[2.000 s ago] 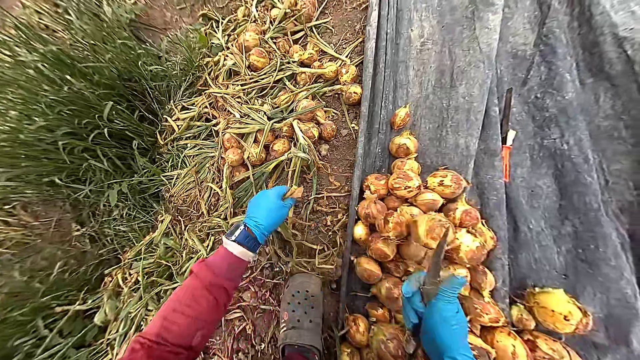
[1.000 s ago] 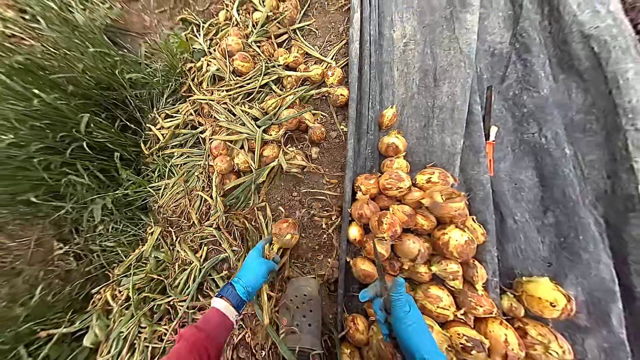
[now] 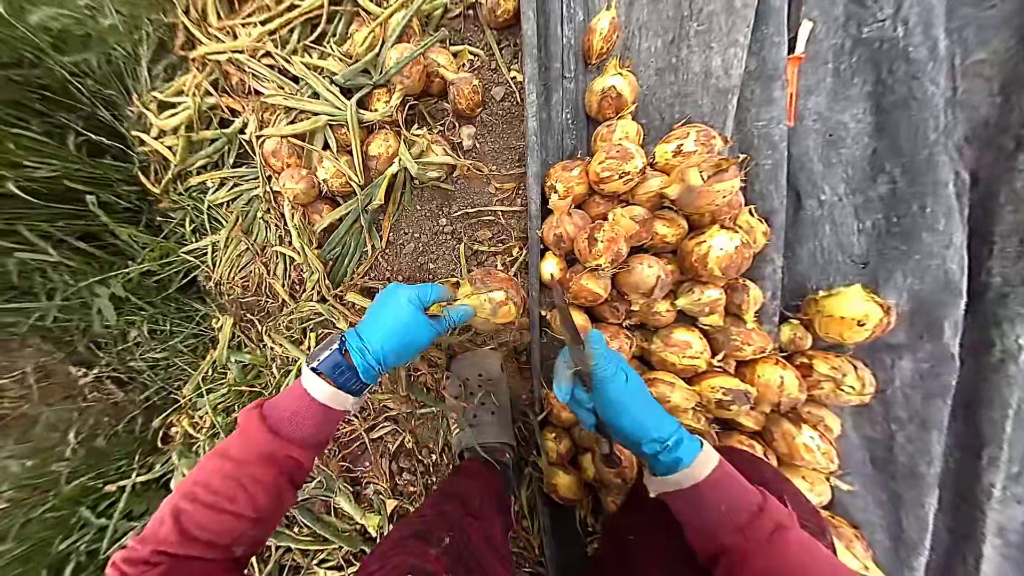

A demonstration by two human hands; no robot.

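Observation:
My left hand (image 3: 408, 328), in a blue glove, grips an onion (image 3: 492, 298) by its neck above the soil, just left of the dark fabric's edge. A knife (image 3: 572, 328) with a dark blade is in my right hand (image 3: 624, 400), also gloved in blue; its blade points up and slightly left over the heap. Around and beyond this hand a heap of brown-yellow onions (image 3: 646, 276) lies on the dark ground-cover fabric (image 3: 872, 192). The knife's handle is partly hidden by my fingers.
Onions with long drying leaves (image 3: 332, 172) lie on the soil at upper left, beside tall green grass (image 3: 72, 200). An orange-handled tool (image 3: 794, 72) rests on the fabric at upper right, partly cut off. My grey clog (image 3: 482, 400) stands on the soil between my arms.
My left hand has moved from the soil toward the fabric's edge with the onion in it. The knife stays in my right hand. The view has shifted nearer to the heap.

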